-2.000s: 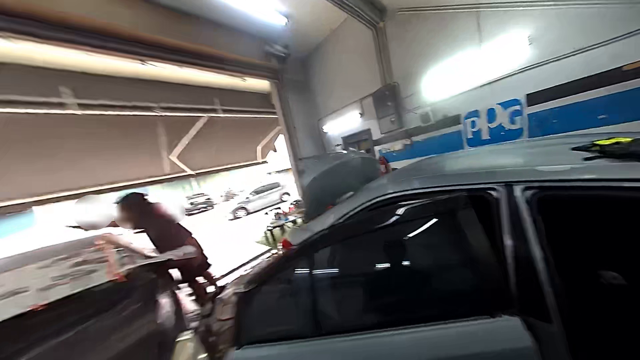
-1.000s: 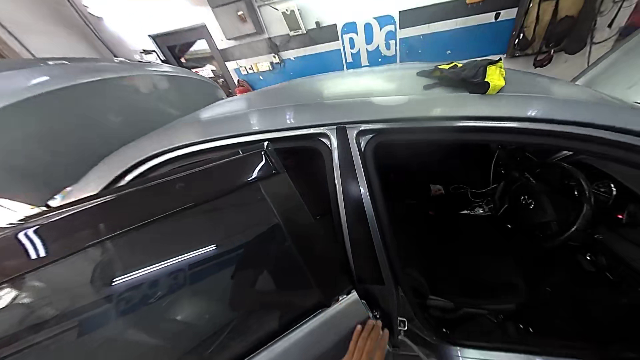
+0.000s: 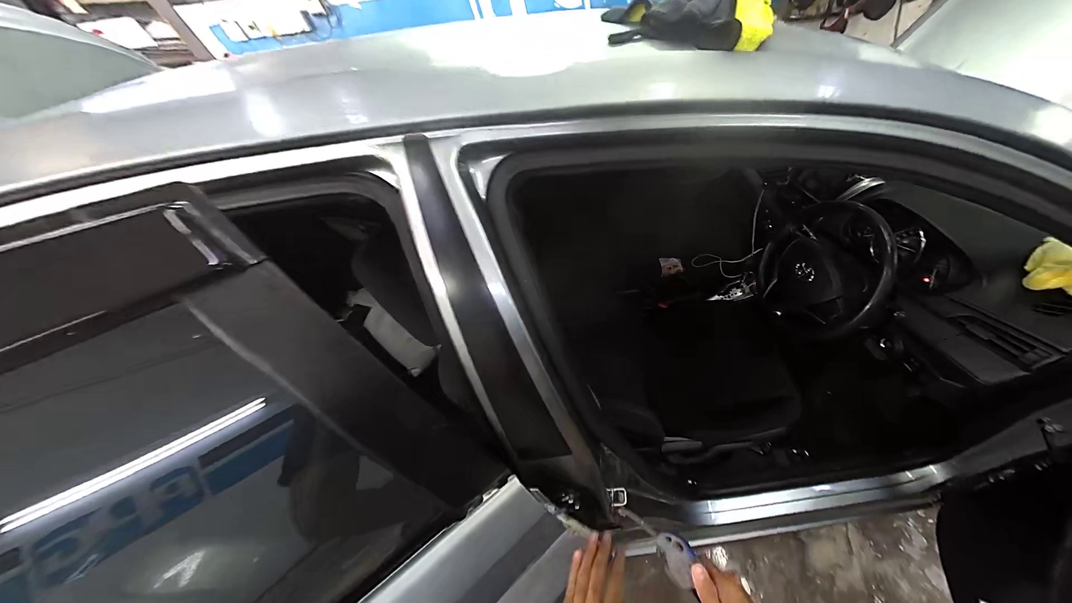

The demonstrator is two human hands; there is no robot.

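Note:
At the bottom of the head view, my left hand (image 3: 595,569) rests with its fingers flat along the edge of the silver rear car door (image 3: 486,540), which stands partly open. Just to its right, my right hand (image 3: 718,584) is closed on the handle of a screwdriver-like tool (image 3: 674,554). The tool's thin shank points up and left toward the foot of the black B-pillar (image 3: 477,335), close below the metal door striker (image 3: 618,497). Whether its tip touches anything cannot be told.
Black and yellow gloves (image 3: 703,23) lie on the silver car roof (image 3: 377,79). The front doorway shows a seat and a steering wheel (image 3: 825,270). A yellow cloth or glove (image 3: 1048,266) is at the right. Wet-looking floor (image 3: 863,557) shows below the sill.
The view has swung right and down to the door pillar. My right hand with the tool has come into view beside my left hand, which was at the door edge one second ago.

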